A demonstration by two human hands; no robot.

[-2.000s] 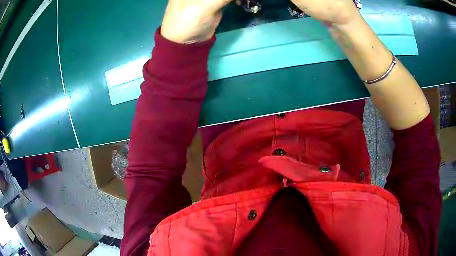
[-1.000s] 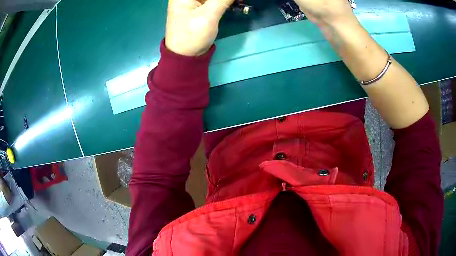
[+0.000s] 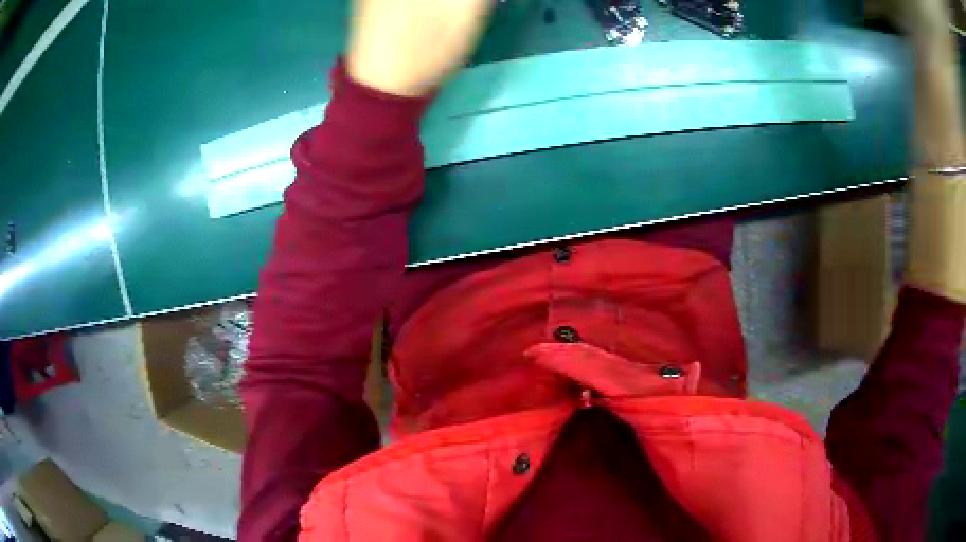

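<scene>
My left hand [image 3: 416, 37] is blurred at the top edge over the green bench, with its fingers cut off by the frame; I cannot tell if it holds anything. My right forearm is stretched out at the far right, blurred; the hand's end [image 3: 919, 13] runs out at the top right and its fingers cannot be made out. Two small clumps of black parts with shiny ends lie on the bench at the top, one [image 3: 625, 21] right of my left hand, the other [image 3: 712, 15] farther right.
A pale turquoise strip [image 3: 657, 104] lies along the near part of the green bench [image 3: 593, 182]. Below the bench are an open carton with crinkled clear plastic [image 3: 217, 355], a brown carton [image 3: 853, 275] at right, a red crate [image 3: 45, 365] and another carton [image 3: 64, 503] at lower left.
My right hand has moved far right, away from the black clumps, which now show uncovered. My left hand is blurred, and the small part seen at its fingertips no longer shows. The view has shifted slightly.
</scene>
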